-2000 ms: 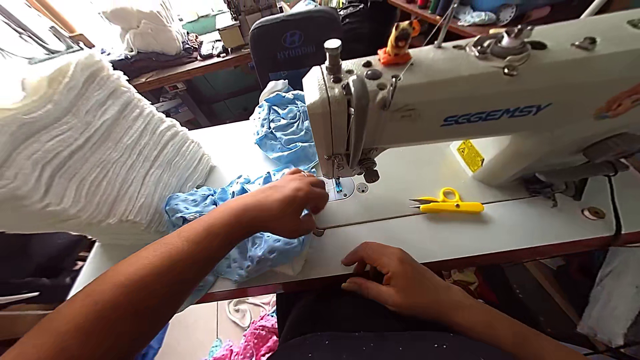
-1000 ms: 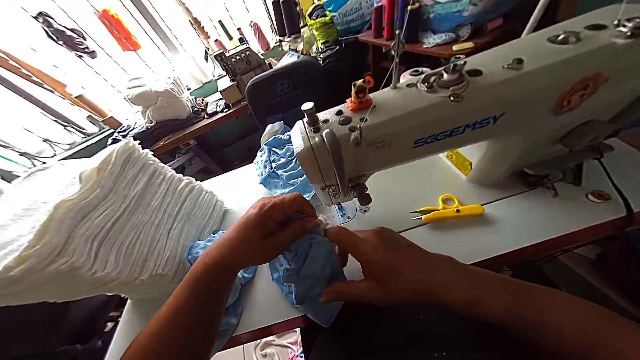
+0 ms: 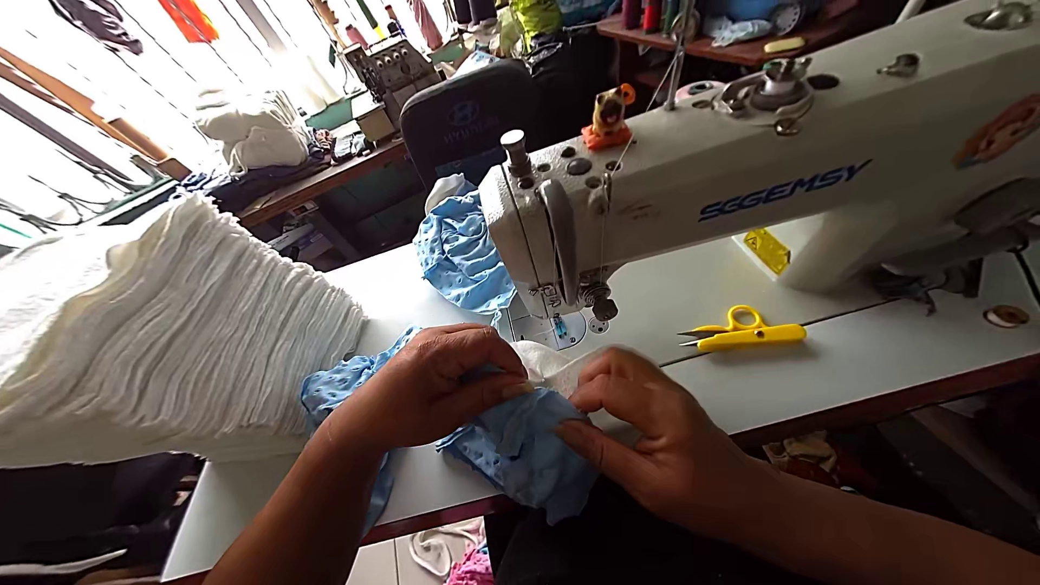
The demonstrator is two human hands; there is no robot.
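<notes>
My left hand (image 3: 451, 386) pinches the edge of a light blue patterned fabric (image 3: 528, 455) against a piece of white fabric (image 3: 543, 363). On the other side, my right hand (image 3: 646, 422) grips the same blue cloth between thumb and fingers. Both hands are just in front of the needle and presser foot (image 3: 559, 325) of a white industrial sewing machine (image 3: 666, 195). More blue fabric (image 3: 463, 252) lies bunched behind the machine head, and some (image 3: 349, 382) lies under my left wrist. Yellow thread snips (image 3: 751, 333) rest on the table right of the needle.
A tall stack of folded white cloth (image 3: 203, 341) stands on the left of the white table (image 3: 439, 479). Behind are a chair back (image 3: 471, 122) and another sewing machine (image 3: 394, 73) on a bench. A bobbin (image 3: 1006, 315) sits at the right.
My right hand, resting near the table's front edge two seconds ago, has come up to hold the blue fabric beside my left hand. White fabric now shows between the hands. The view has shifted.
</notes>
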